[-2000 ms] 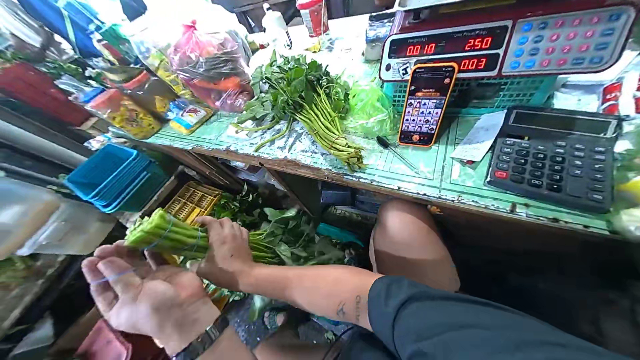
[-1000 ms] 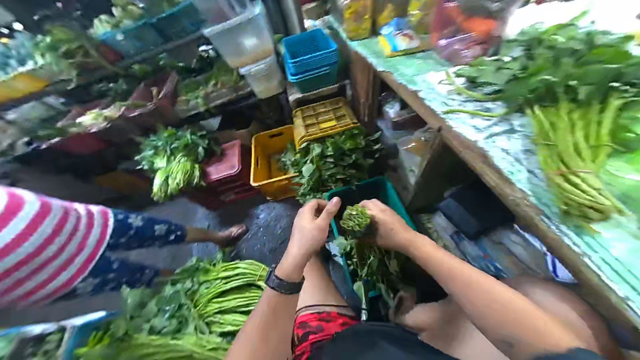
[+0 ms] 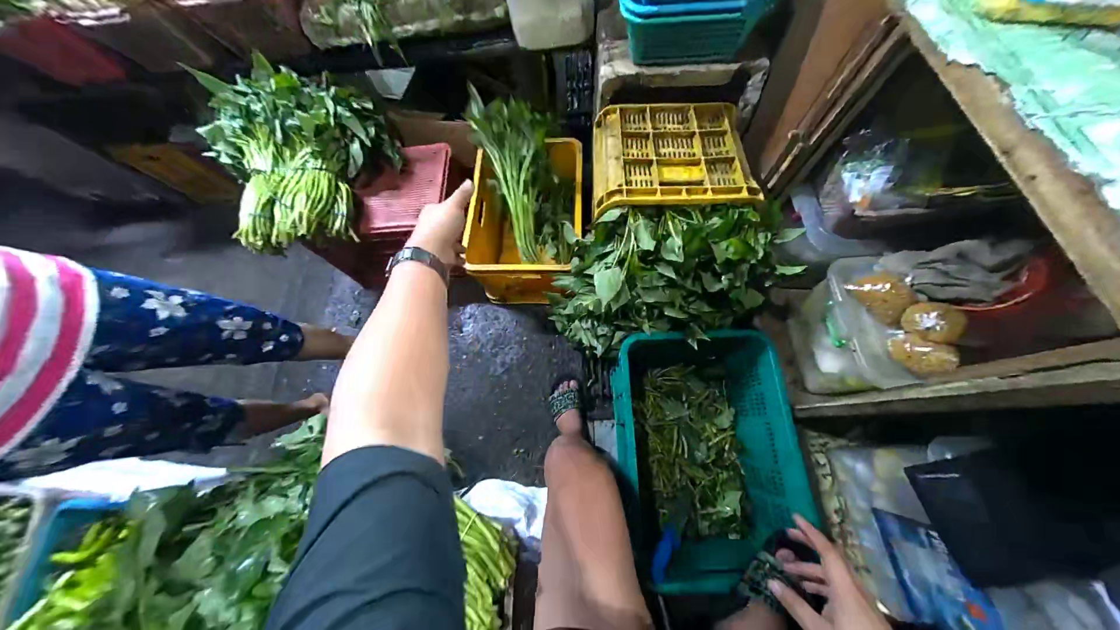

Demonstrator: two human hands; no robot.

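Note:
My left hand (image 3: 444,226) reaches out to the left rim of a yellow plastic crate (image 3: 516,282), some of its fingers turned from view. Inside that crate, a bunch of long-stemmed leafy greens (image 3: 516,179) leans with its stems down, apart from the hand. Low on the right, my right hand (image 3: 818,582) has its fingers spread and holds nothing. It is beside the near right corner of a teal plastic crate (image 3: 777,420), above a sandaled foot. Loose leaves and stems (image 3: 691,451) lie in the teal crate.
Tied greens (image 3: 297,166) stand by red crates (image 3: 407,197). Leafy greens (image 3: 665,271) lie before an upturned yellow crate (image 3: 674,157). A person in patterned trousers (image 3: 188,315) stands left. More vegetables (image 3: 210,542) are near left; a wooden shelf (image 3: 962,385) edges the right.
My hands, together around a green bundle a second ago, are apart. My left arm has stretched forward to the yellow crate, where a long-stemmed bunch now shows. My right hand is empty.

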